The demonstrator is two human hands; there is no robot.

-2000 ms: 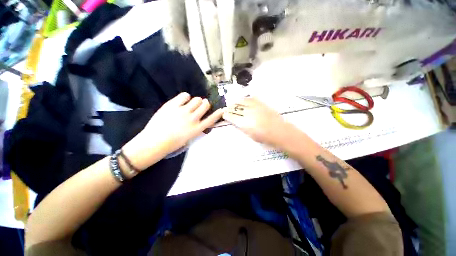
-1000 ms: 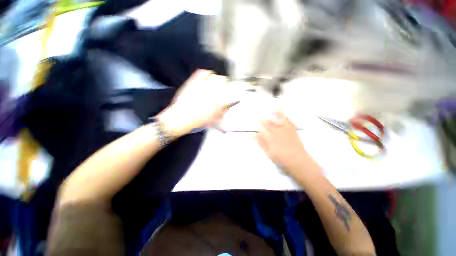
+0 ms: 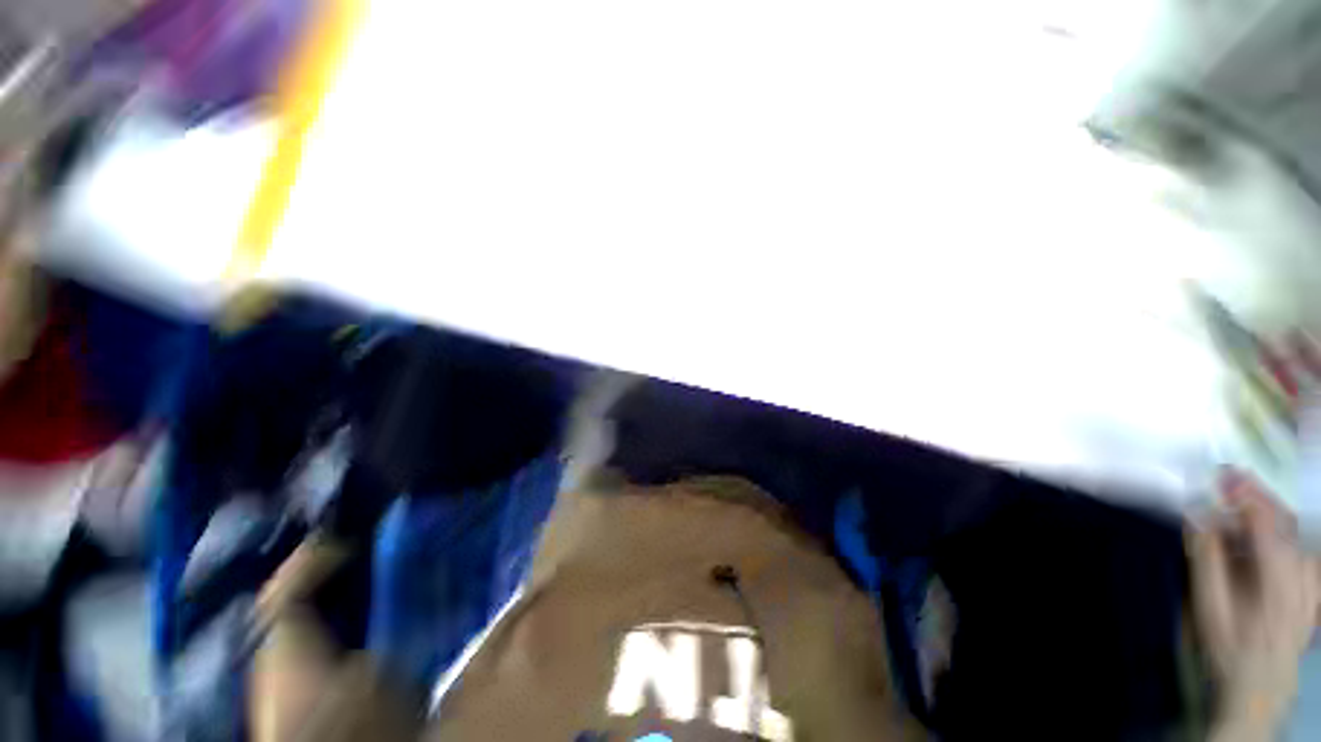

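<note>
The view is strongly blurred. The white table [image 3: 753,218] fills the upper part, with no garment seen on it. My right hand [image 3: 1253,573] is at the far right, by the table's front edge; whether it holds anything is unclear. Red and yellow-green marks, likely the scissors [image 3: 1282,370], lie above it at the right rim. My left hand [image 3: 297,580] is low on the left, below the table edge, small and blurred among dark and blue cloth. Its fingers and anything in them cannot be made out.
Yellow tape [image 3: 290,145] crosses the table's left end. A purple shape [image 3: 217,51] is at the upper left. Red cloth [image 3: 58,384] hangs at the left rim. Dark and blue material [image 3: 449,565] lies below the table. The wearer's brown shirt [image 3: 652,580] is at bottom centre.
The view has swung, so the needle area is out of the picture. Both hands have left the needle area, one low left, one far right. The black garment no longer shows on the table.
</note>
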